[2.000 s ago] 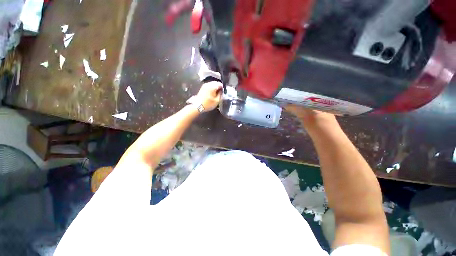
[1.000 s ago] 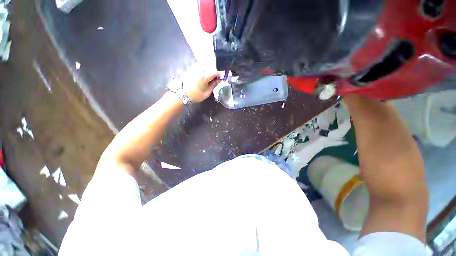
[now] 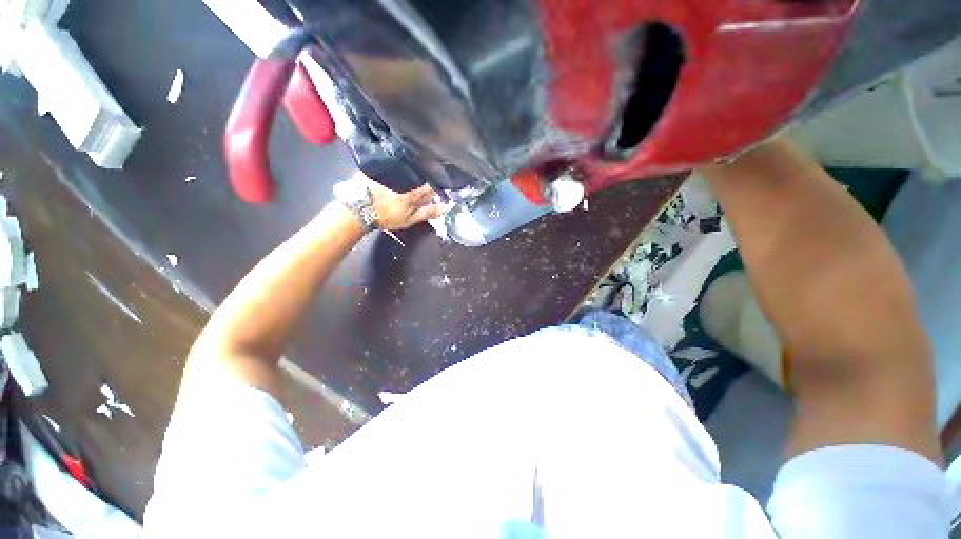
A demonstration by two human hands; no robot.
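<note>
The red and black cloth cutting machine (image 3: 695, 90) fills the top of the view. Its silver base plate (image 3: 495, 216) shows below it on the dark table. Red curved handles (image 3: 251, 132) stick out at its left. My left hand (image 3: 406, 208) lies beside the front of the base plate, fingers extended and pointing at it; the machine hides part of the fingertips, and I cannot tell if they press on fabric. A white strip (image 3: 244, 23) runs behind the machine. My right forearm reaches up under the motor housing, which hides my right hand.
The dark table (image 3: 453, 279) bears a white stack of cut pieces (image 3: 90, 105) at the upper left, more at the left edge, and small scraps. Right of the table edge are a scrap-littered floor and a pale bin (image 3: 743, 316).
The view and machine have turned relative to the table. The red handles now show fully, and white stacks have come into view at the left. My left hand stays by the base plate.
</note>
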